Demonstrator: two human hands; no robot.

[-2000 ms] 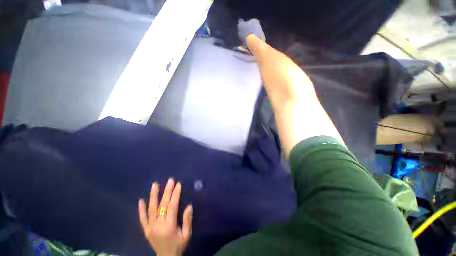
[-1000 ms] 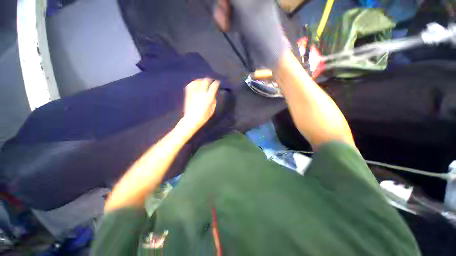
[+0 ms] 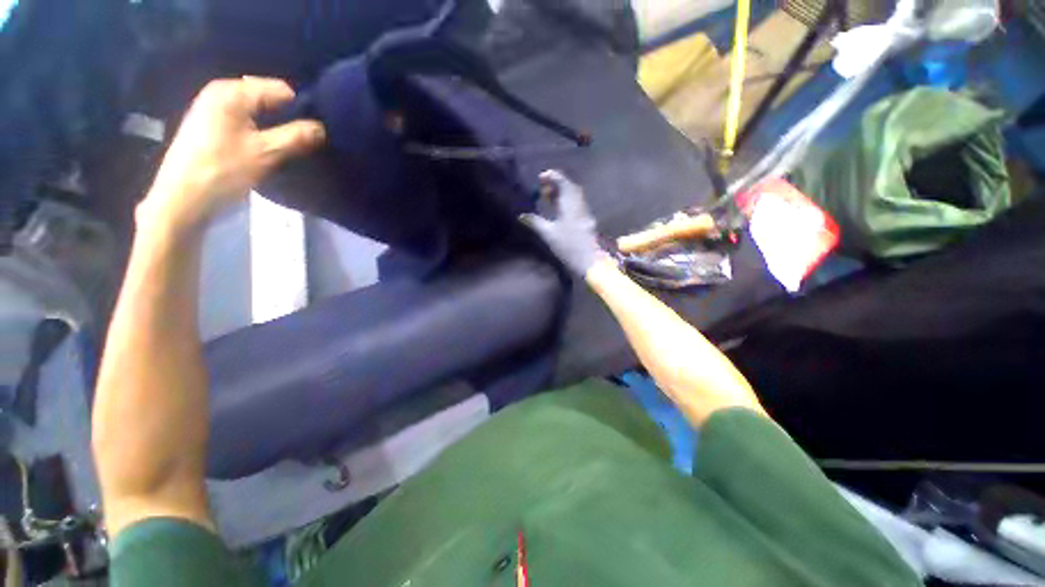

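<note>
The navy garment [image 3: 344, 126] is lifted and bunched above the long padded form [image 3: 378, 355], with a dark strap or edge curving over it. My bare left hand [image 3: 246, 143] is raised at the upper left, with its fingers closed on the garment. My right hand [image 3: 567, 229], in a light grey glove, is at the garment's right side, its thumb and fingers around the cloth edge. The steam iron [image 3: 676, 266] with an orange-brown handle lies just right of my right hand, untouched.
A white, red-edged rest [image 3: 791, 235] is right of the iron. A whitish hose [image 3: 791, 143] and yellow hose [image 3: 737, 86] run upward. A green bag [image 3: 928, 172] is at the right. A white strip [image 3: 279, 264] lies behind the form.
The iron has left my right hand's area and rests beside it; my right hand has moved left to the garment. My left hand has moved up and left, lifting the garment off the form.
</note>
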